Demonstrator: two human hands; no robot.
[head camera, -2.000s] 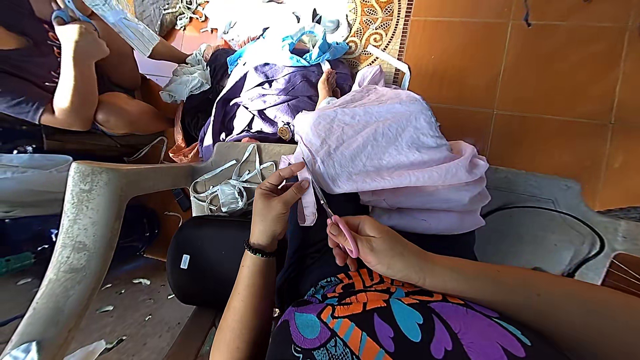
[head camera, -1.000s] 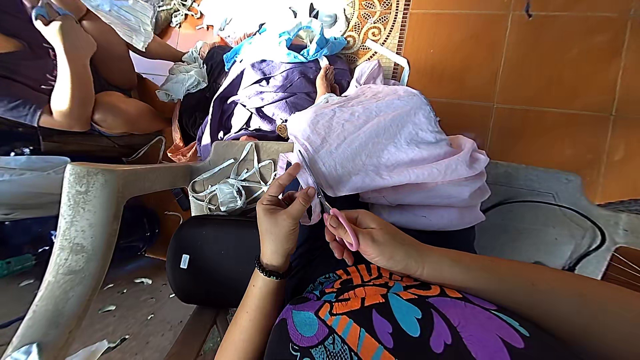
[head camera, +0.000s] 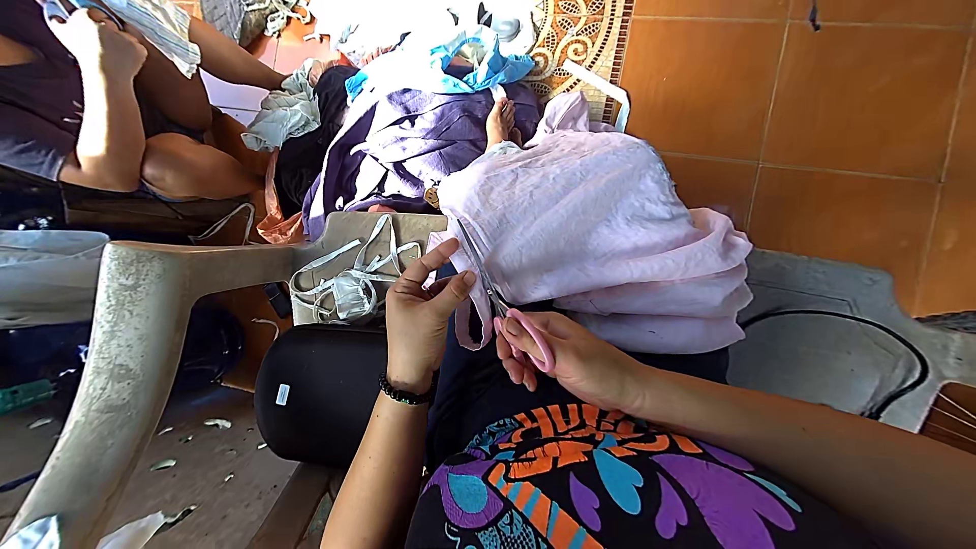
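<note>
A pale pink cloth (head camera: 579, 213) lies across my lap, with a narrow strip (head camera: 474, 324) hanging in a loop at its left edge. My right hand (head camera: 568, 354) grips pink-handled scissors (head camera: 534, 339), whose blades lie along the cloth's edge beside the strip. At the strip's upper part is my left hand (head camera: 423, 313), thumb and forefinger extended towards it; whether they pinch the fabric is hard to tell. White cloth ties (head camera: 354, 293) lie bundled on the chair seat just left of my left hand.
A plastic chair's armrest (head camera: 141, 305) rises at left, near a black rounded object (head camera: 320, 393). Purple cloth (head camera: 415, 141) and a blue-edged item (head camera: 488, 65) are heaped ahead. Another person (head camera: 114, 99) sits at upper left. Orange floor tiles (head camera: 839, 91) extend at right; scraps litter the floor at lower left.
My left hand has moved away from the strip's lower part, and its fingers have spread. The scissors remain in my right hand at the cloth's edge.
</note>
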